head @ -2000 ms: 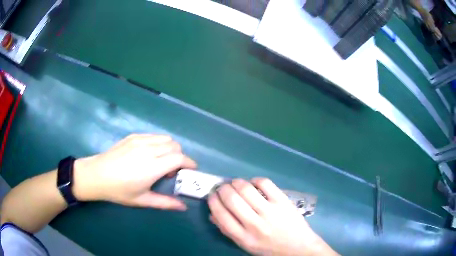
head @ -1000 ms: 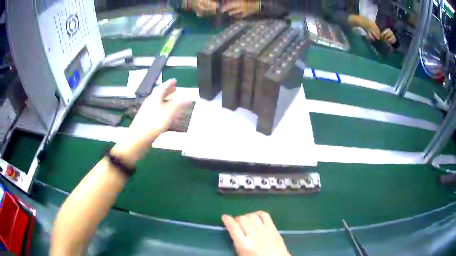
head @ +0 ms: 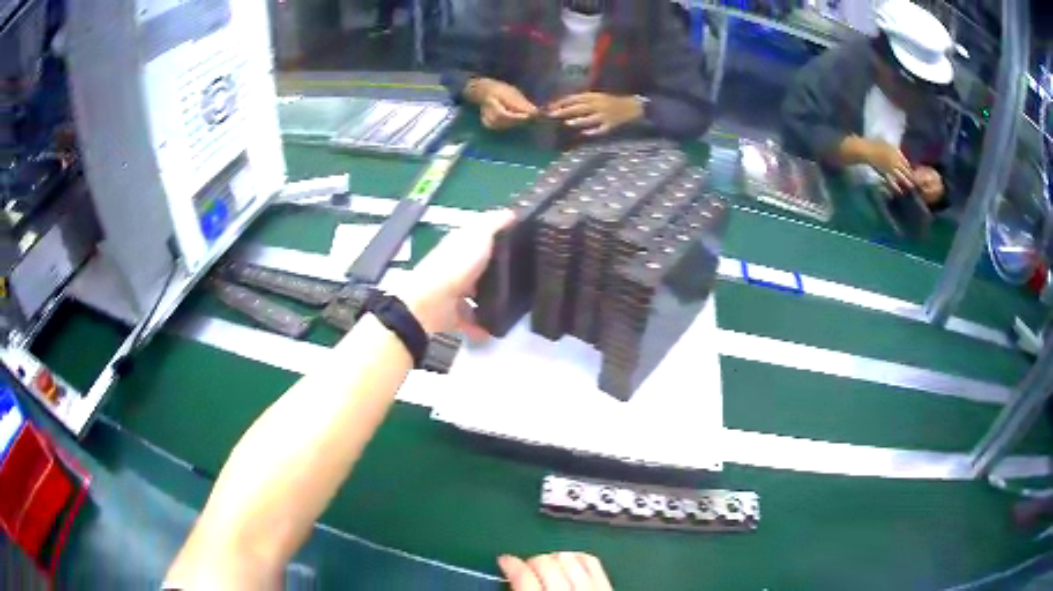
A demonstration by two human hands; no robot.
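Note:
Several tall dark stacks of bars [head: 624, 266] stand on a white board [head: 681, 427]. My left hand [head: 462, 277] reaches to the leftmost stack, with its fingers against the stack's left side; whether it grips a bar cannot be told. A six-hole bar [head: 649, 505] lies on the green surface in front of the board, its row of round recesses facing up. My right hand [head: 557, 573] is cut off by the bottom edge; only the backs of its fingers show, below the bar, and not touching it.
A long flat bar with a yellow-green label [head: 387, 239] and loose bars [head: 271, 294] lie left of the board. A white machine [head: 185, 127] stands at left, above a red knob [head: 47, 386] and red bin [head: 43, 496]. Two people sit opposite, hands [head: 549, 106] at work.
The view has tilted up from the work surface to the stacks. My left hand has moved forward to the leftmost stack. My right hand is off the bar and lower in view.

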